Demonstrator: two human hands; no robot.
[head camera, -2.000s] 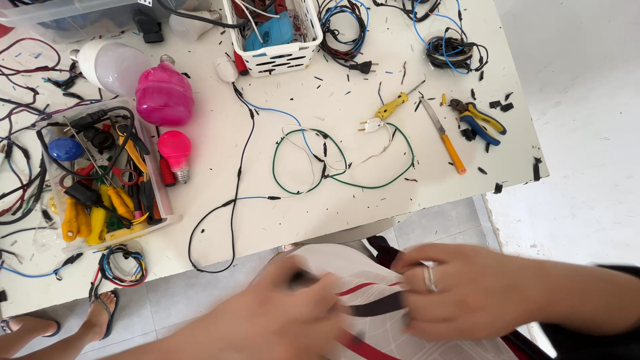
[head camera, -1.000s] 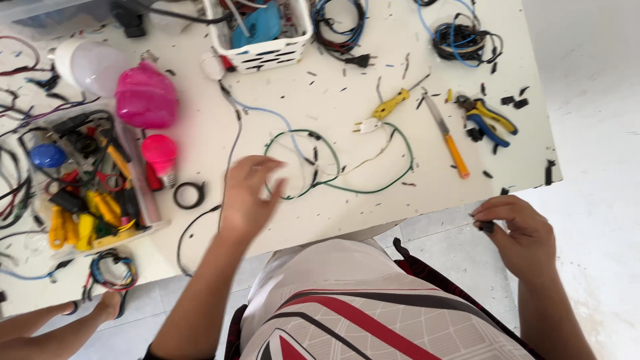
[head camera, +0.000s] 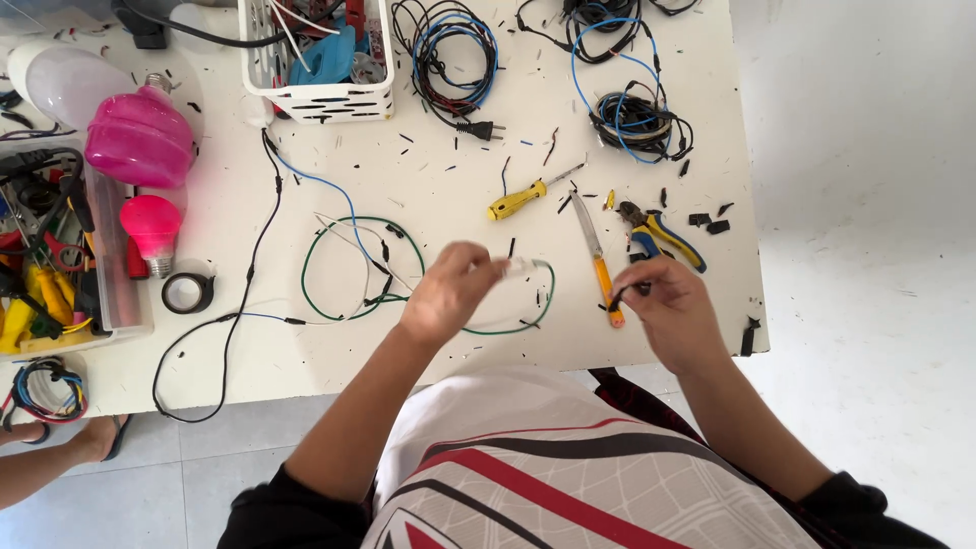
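Note:
My left hand (head camera: 450, 293), slightly blurred, pinches the end of a small white plug (head camera: 523, 267) over the table. A green wire (head camera: 550, 301) runs from the plug and curves beneath the hand. Farther left lie a loop of green wire (head camera: 303, 267) and thin white wires. In the fingers of my right hand (head camera: 671, 309) is a small dark piece (head camera: 629, 293), perhaps tape, just above the orange handle of a knife (head camera: 605, 278). Blue-and-yellow cutting pliers (head camera: 663, 236) lie behind that hand. A yellow screwdriver (head camera: 518, 200) lies beyond the plug.
A roll of black tape (head camera: 169, 294), pink bulbs (head camera: 151, 229) and a plastic tool box (head camera: 122, 305) are at left. Behind stand a white basket (head camera: 335, 103) and coiled cables (head camera: 457, 65). Scraps litter the white table (head camera: 381, 366). Another person's feet (head camera: 99, 438) show below left.
My left hand has moved right from over the green loop to the white plug, which has shifted away from the screwdriver. My right hand has come in over the knife handle.

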